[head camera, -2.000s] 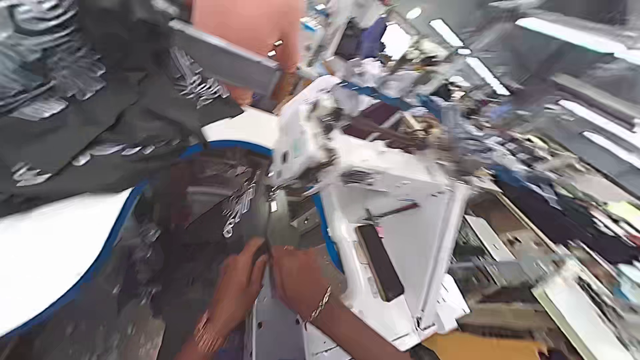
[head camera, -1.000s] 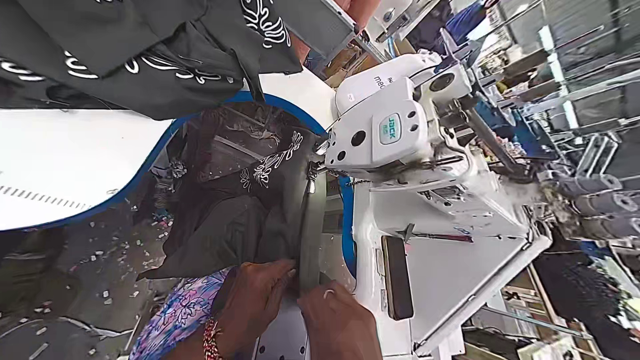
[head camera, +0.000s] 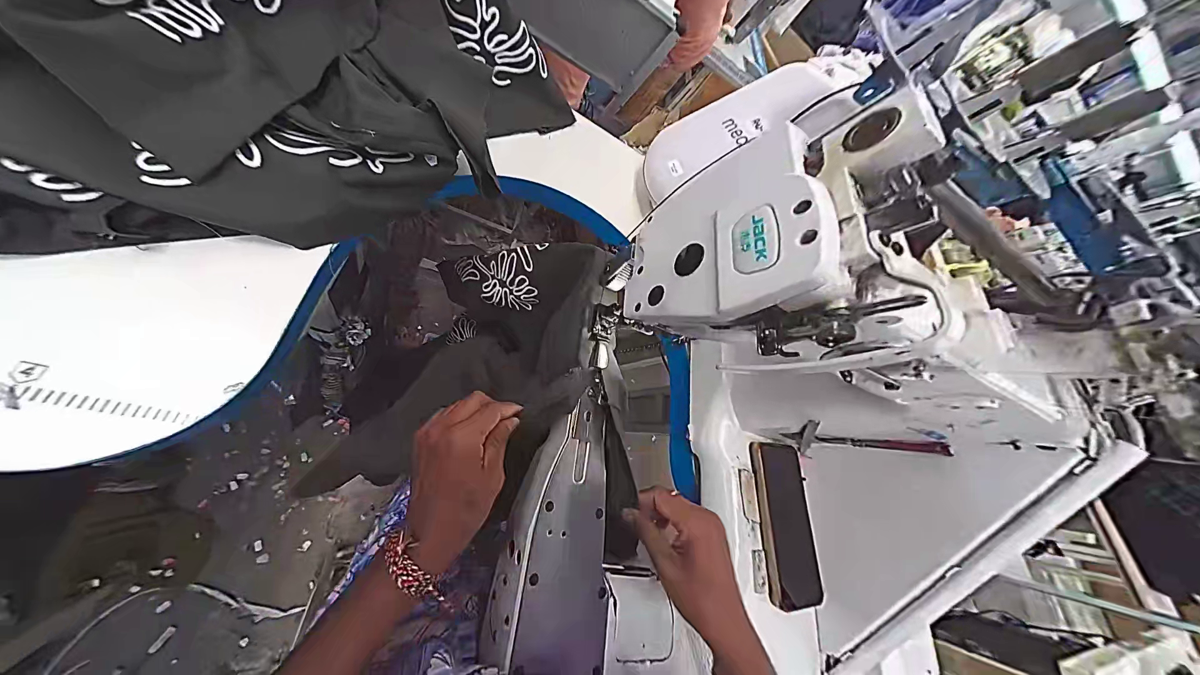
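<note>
A white Jack sewing machine (head camera: 750, 234) stands at the centre right, its needle area over the front end of a narrow metal arm bed (head camera: 562, 553). Dark fabric with white looped embroidery (head camera: 502, 281) hangs at the needle area, left of the bed. My left hand (head camera: 464, 459), with a red and white beaded bracelet, grips this fabric between thumb and fingers. On the bed's right side my right hand (head camera: 680, 544) pinches the lower end of a dark fabric strip (head camera: 616, 469) that runs down from the needle area.
More dark embroidered fabric (head camera: 281, 112) lies heaped over the white, blue-edged tabletop (head camera: 141, 347) at upper left. A dark phone-like slab (head camera: 787, 525) and a thin reddish tool (head camera: 881, 445) rest on the machine's base. Another person's arm (head camera: 698, 33) shows at the top. Scraps litter the floor.
My hands were close together on the fabric in front of the needle area; now they are apart, one on each side of the bed. The strip hangs separately at the right.
</note>
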